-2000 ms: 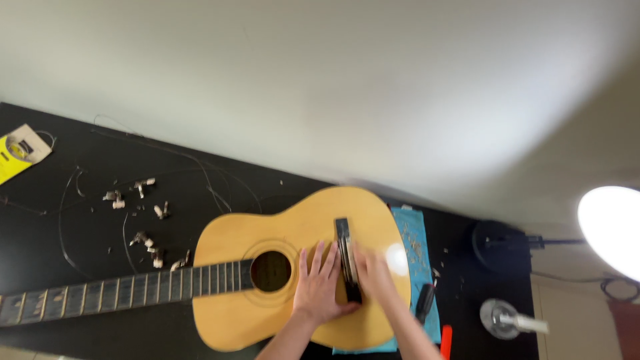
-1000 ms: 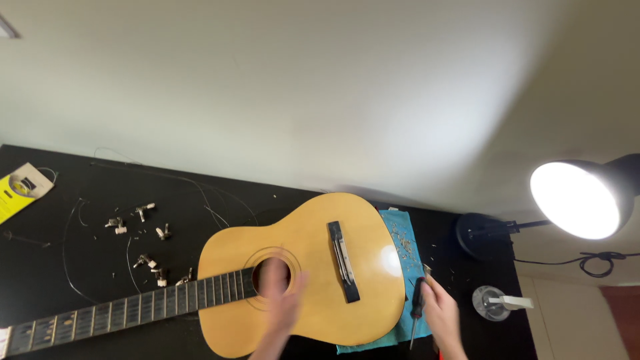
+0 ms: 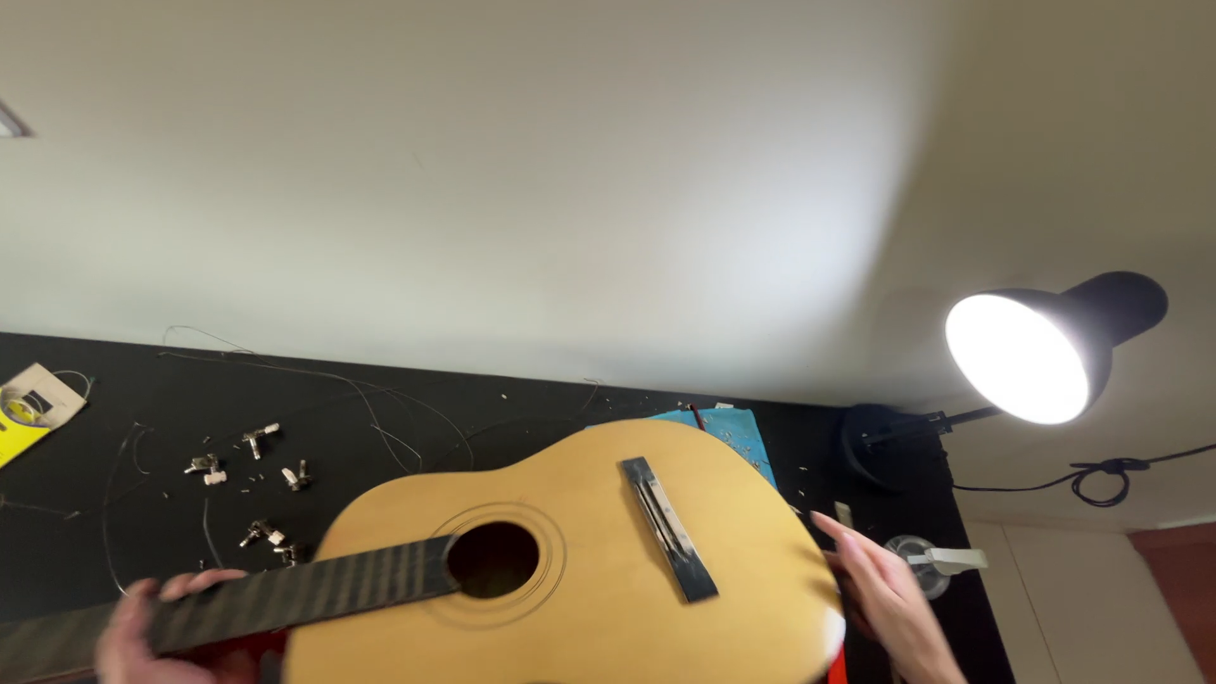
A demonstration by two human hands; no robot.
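Note:
A stringless acoustic guitar (image 3: 579,532) with a pale wooden top lies across the lower middle, tilted, its near side cut off by the frame edge. My left hand (image 3: 157,632) grips the guitar neck (image 3: 313,589), fingers over its far edge. At the lower right, my right hand (image 3: 879,579) touches the rounded end of the body, its fingers partly hidden behind the rim. The dark bridge (image 3: 670,532) holds no strings. Behind the body, a blue cloth (image 3: 746,437) with small bits on it shows in part.
Several metal tuning machines (image 3: 256,532) and loose strings (image 3: 380,408) lie on the black table (image 3: 532,404). A yellow string packet (image 3: 33,413) is at the left. A lit lamp (image 3: 1031,356) and a clear container with a white-handled brush (image 3: 917,560) stand right. The wall rises behind.
The guitar has moved nearer, covering more of the blue cloth. My left hand has gone from over the body to the neck. My right hand has let go of the screwdriver and touches the body's end.

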